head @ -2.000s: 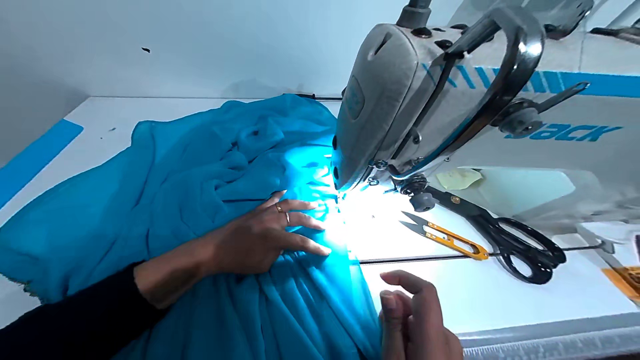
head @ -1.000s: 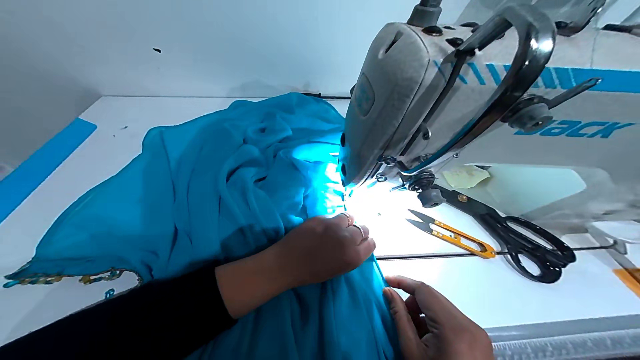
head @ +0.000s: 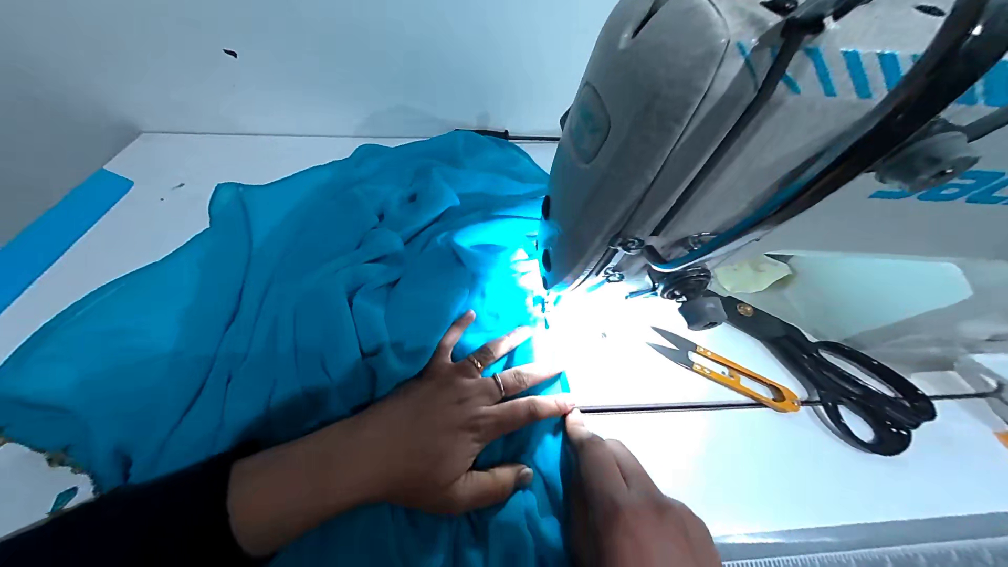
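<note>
Blue sheer fabric [head: 315, 283] lies gathered in folds over the left side of a white sewing table, its right edge running under the head of a Jack sewing machine [head: 646, 118]. My left hand [head: 465, 425], with rings on two fingers, presses flat on the cloth with fingers spread, just in front of the brightly lit needle area. At the fabric's right edge my right hand [head: 630, 496] has its index fingertip close to my left fingertips; its other fingers are curled, and whether they pinch the cloth is hidden. Glare hides the needle and presser foot.
Orange-handled thread snips [head: 740, 378] and black-handled scissors [head: 858, 386] lie right of the needle area. Behind them is a pale scrap [head: 752, 274]. A blue strip [head: 63, 232] runs along the table's left edge, and a ruled tape [head: 882, 551] along the front edge.
My left hand has gone from bunched fingers to lying flat and spread on the fabric. My right hand has moved in beside its fingertips. The view has shifted closer to the cloth.
</note>
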